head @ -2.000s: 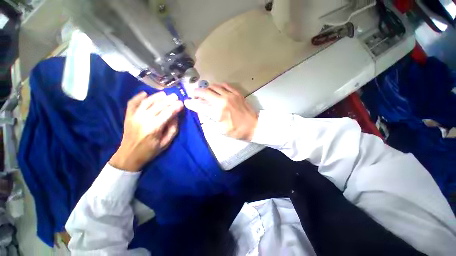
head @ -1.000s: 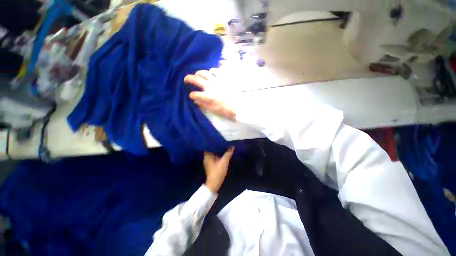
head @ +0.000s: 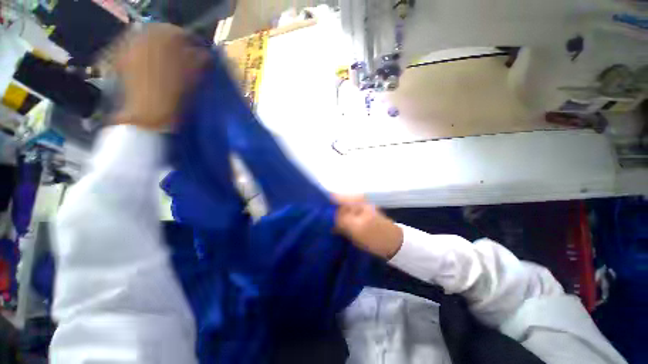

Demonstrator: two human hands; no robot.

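Note:
The royal-blue garment piece (head: 277, 170) is stretched between my two hands, off the machine bed, and hangs down over my lap. My left hand (head: 156, 71) is raised at the upper left, blurred, closed on the cloth's upper end. My right hand (head: 364, 224) grips the cloth's edge just in front of the table's front edge. The presser foot and needle area (head: 371, 89) of the sewing machine has no blue cloth under it and is partly washed out by the bright lamp.
The white table edge (head: 483, 170) runs across the right. A dark reddish tool (head: 568, 119) lies on the machine bed at right. Yellow printed tape (head: 254, 64) is behind the cloth. A red basket (head: 584, 256) is below the table, beside dark-blue cloth (head: 629, 263).
The blue cloth has left the table and machine and is now held up toward me. My left hand has risen from the lap to the upper left. My right hand has moved back to the table's front edge.

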